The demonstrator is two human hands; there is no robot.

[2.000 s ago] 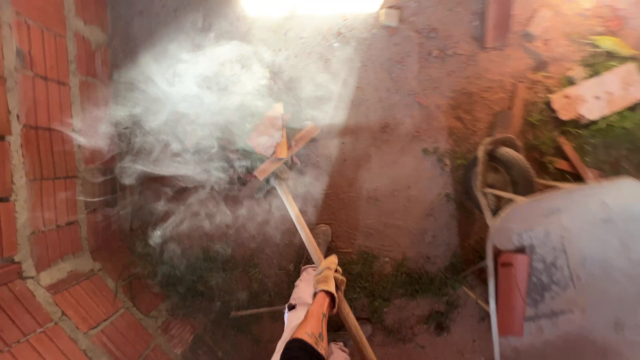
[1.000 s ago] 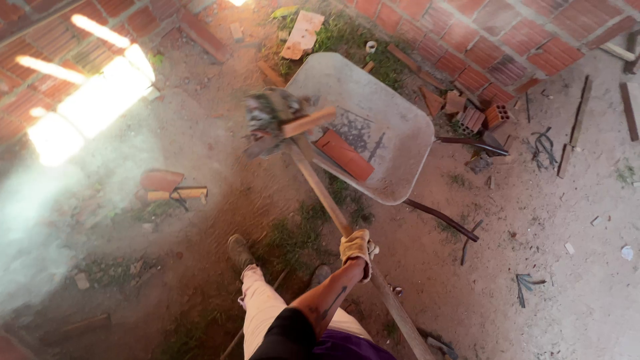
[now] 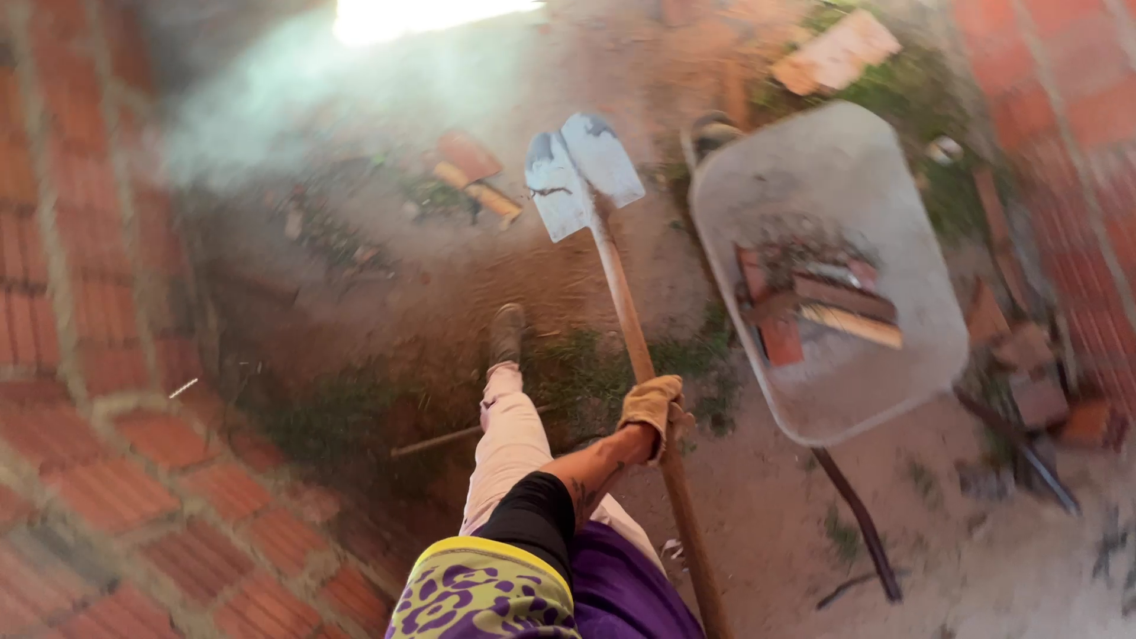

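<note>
My left hand [image 3: 655, 410], in a tan work glove, is closed around the wooden handle [image 3: 626, 311] of a shovel. The shovel's pale metal blade [image 3: 581, 173] points away from me with no load on it, left of a grey wheelbarrow [image 3: 923, 355]. Inside the tray lie dirt, reddish brick or tile pieces [image 3: 781, 342] and a strip of wood [image 3: 852, 326]. My right hand is outside the view; the handle runs out at the bottom edge. On the ground beyond, a reddish fragment [image 3: 469, 157] rests beside a yellowish wood piece [image 3: 497, 200].
Brick walls stand at left [image 3: 106, 337] and right [image 3: 1087, 142]. Smoke or dust [image 3: 266, 115] hangs at upper left. A broken slab [image 3: 839, 53] lies behind the wheelbarrow, brick rubble [image 3: 1034, 377] to its right. My boot [image 3: 508, 333] is on the ground left of the shovel.
One second ago the loaded blade was over the wheelbarrow's edge. Now it is bare, left of the wheelbarrow, and the tray holds more debris. The view has swung strongly.
</note>
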